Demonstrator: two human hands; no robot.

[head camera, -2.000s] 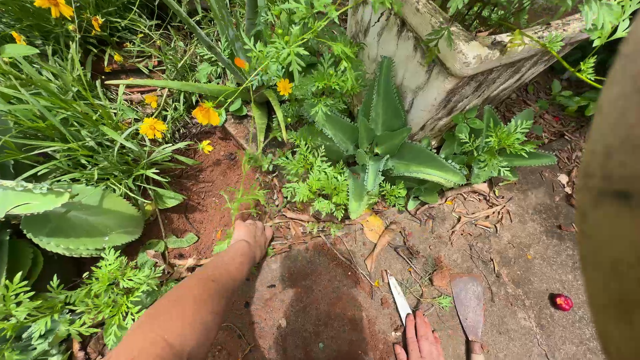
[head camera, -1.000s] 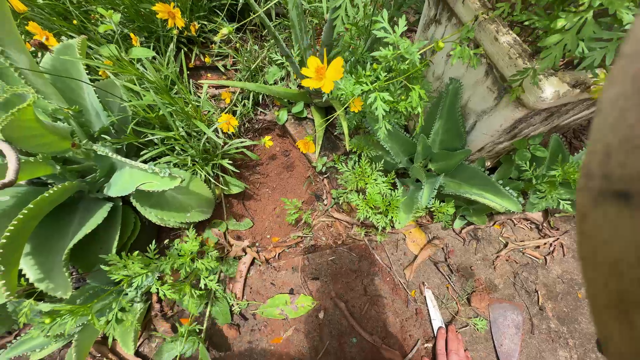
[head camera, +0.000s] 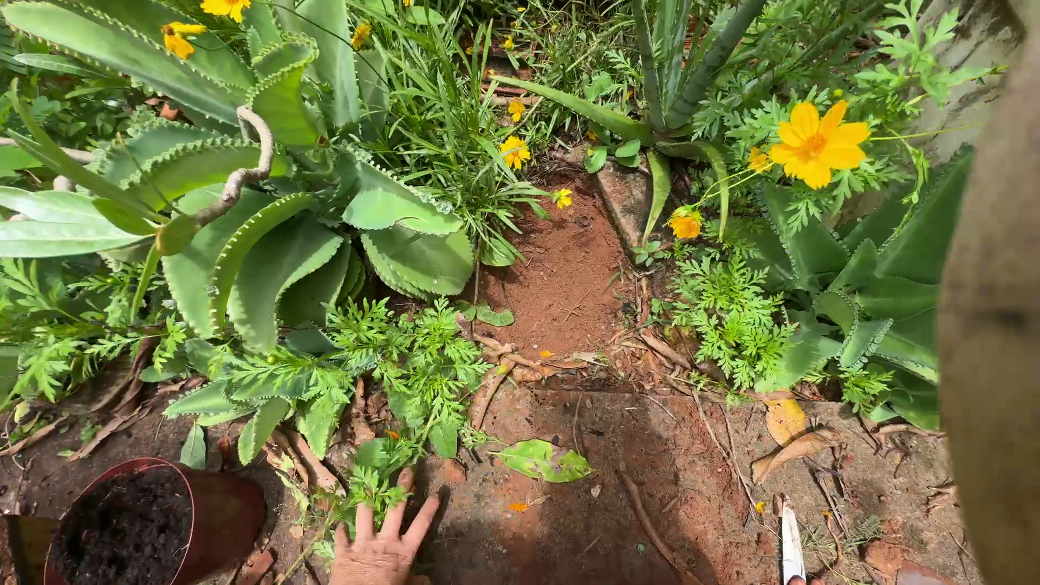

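My left hand is at the bottom, left of the middle, fingers spread over the paving beside a small feathery-leaved plant. Nothing shows in its grip. At the bottom right, only fingertips of my right hand are in view, at the lower end of a pale, narrow blade; the grip itself is cut off by the frame edge. A green leaf with brown spots lies on the paving between the hands. Bare red soil lies beyond the paving edge, among plants.
A reddish-brown pot of dark soil leans at the lower left. Large succulents with toothed leaves grow on the left, others on the right. Orange flowers overhang the bed. A blurred brown surface blocks the right edge.
The view has shifted left. My left hand, at the small greenery by the red soil two seconds ago, is now flat over the paving near the feathery plant. The spotted leaf lies on the paving.
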